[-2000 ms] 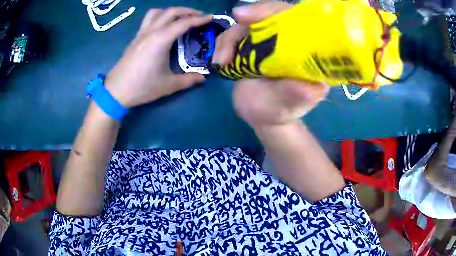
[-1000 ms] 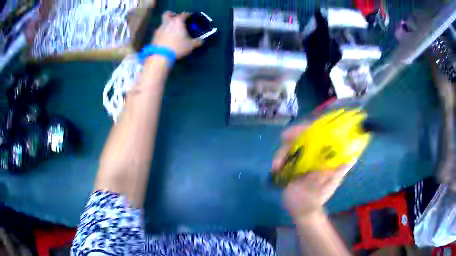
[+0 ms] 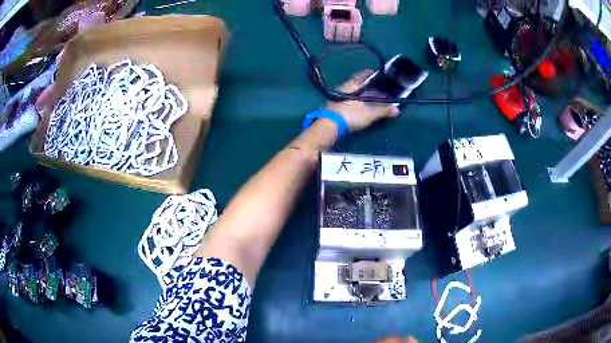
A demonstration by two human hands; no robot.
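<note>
My left hand (image 3: 355,110), with a blue wristband, reaches far forward past the screw feeders. Its fingers are around a black housing (image 3: 382,86) that lies against another black housing with a white edge strip (image 3: 406,70). A black cable crosses over them and hides part of the hand and units. Only a sliver of skin, seemingly my right hand (image 3: 395,339), shows at the bottom edge; what it holds is hidden. The yellow screwdriver is not in view.
Two white screw feeders (image 3: 367,231) (image 3: 492,181) stand centre and right. A cardboard box (image 3: 201,114) of white strips is at the far left, with a loose strip pile (image 3: 177,231) nearer. Green-board units (image 3: 47,281) sit left. Loose strips (image 3: 457,311) and a red object (image 3: 508,100) lie right.
My left hand has carried the black housing forward and right, beside another unit. The view has shifted toward the far side; the right hand and yellow screwdriver have dropped almost wholly out of view.
</note>
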